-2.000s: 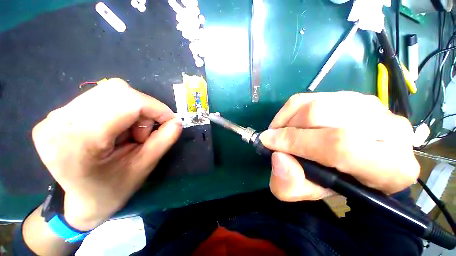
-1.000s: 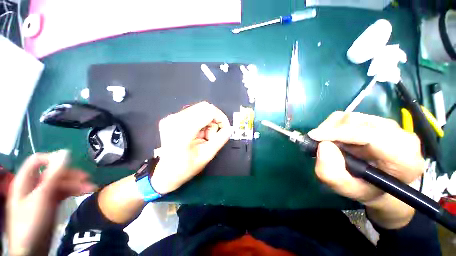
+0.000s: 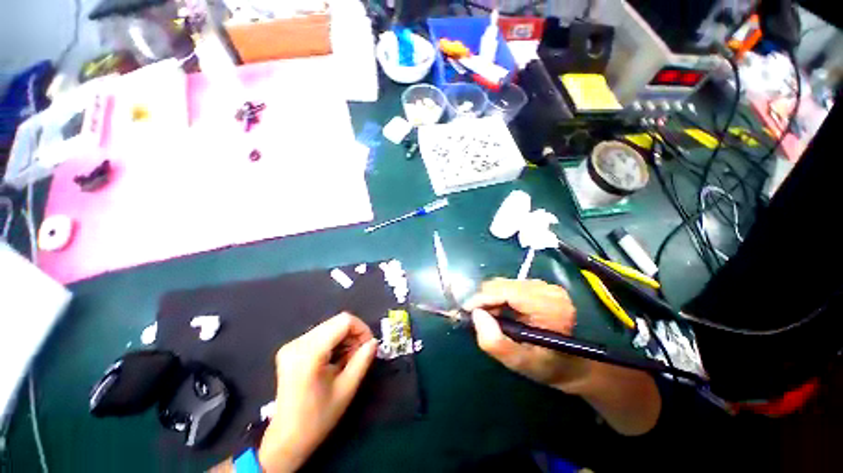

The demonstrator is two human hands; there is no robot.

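Note:
A small circuit board [image 3: 399, 345] with an amber-yellow square lies at the black mat's right edge. My left hand [image 3: 323, 377] is closed, its fingertips pinching at the board's left edge; any thin wire there is too small to see. My right hand [image 3: 536, 325] holds a black soldering iron [image 3: 578, 345] like a pen. The iron's metal tip points left, just above and right of the board, apart from it. Small white parts [image 3: 396, 280] and a white oblong strip [image 3: 341, 277] lie above the board. A black hinged case [image 3: 196, 406] stands open at the mat's left.
Yellow-and-black pliers [image 3: 610, 294] and a white bottle [image 3: 510, 214] lie beyond my right hand. A blue-handled screwdriver [image 3: 407, 216] lies above the mat [image 3: 250, 305]. Behind are a pink sheet [image 3: 213, 242], a white parts tray [image 3: 471, 152], a round reel [image 3: 617, 168] and cables.
The view has widened and shows more of the back of the bench. The iron's tip has come away from the board. Another person's hand, seen at the left one second ago, is gone.

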